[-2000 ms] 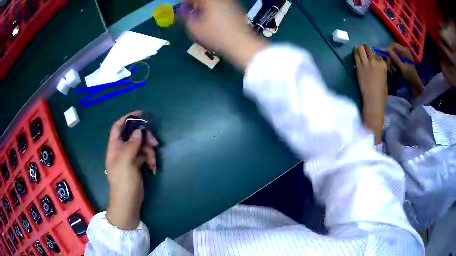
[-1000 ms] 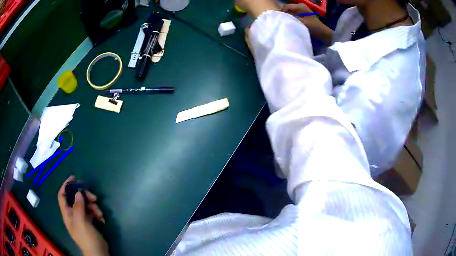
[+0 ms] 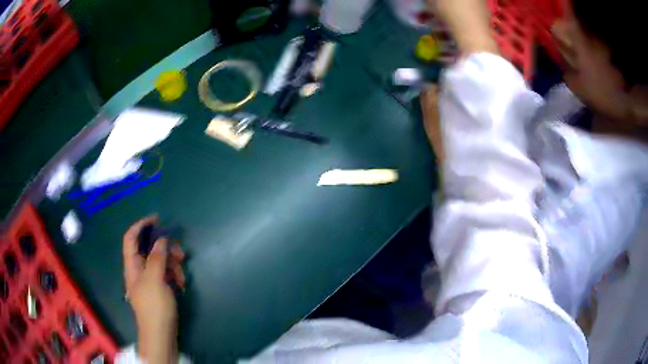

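My left hand is at the lower left above the mat and grips a small black watch housing, partly hidden by fingers. My right arm reaches far out to the upper right. My right hand is blurred at the top edge, beside a small clear container with some red on it and above a small yellow item. What its fingers hold cannot be told.
Red tray with black pieces at lower left. Blue sticks, white paper and white blocks lie beyond my left hand. Pale ring, dark pen, cream-handled knife lie mid-bench. A co-worker sits at right.
The view has swung right, then partly back left. My right hand has moved from near the far yellow item to the upper right. My left hand still holds the housing.
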